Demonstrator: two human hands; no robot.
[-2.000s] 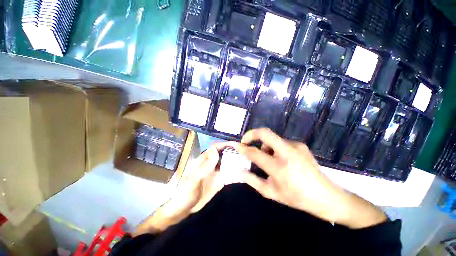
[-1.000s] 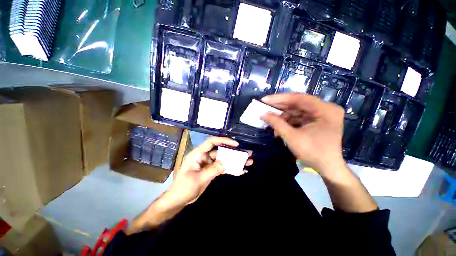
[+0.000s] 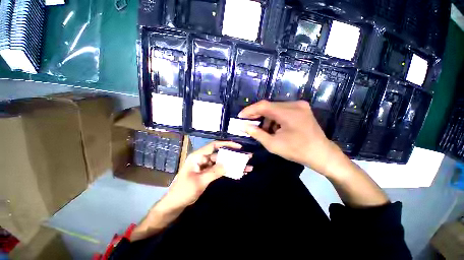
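Observation:
A glossy black blister tray lies in front of me. White squares sit in the near ends of its two leftmost near-row pockets, and several more in the middle row. My right hand pinches a white-faced square part at the near end of the third pocket; its fingers hide part of the square. My left hand holds a handful of parts, white face up, just below the tray's near edge. The depth of that handful is hidden.
Striped supply stacks stand on the green mat at upper left, beside wrinkled clear plastic film. An open carton with grey packed items and larger brown cartons are below the bench edge. A red object is at lower left.
My right hand came away from the left with a square, carried it over the tray and lowered it into the third pocket's near end. The tray appears further left in view.

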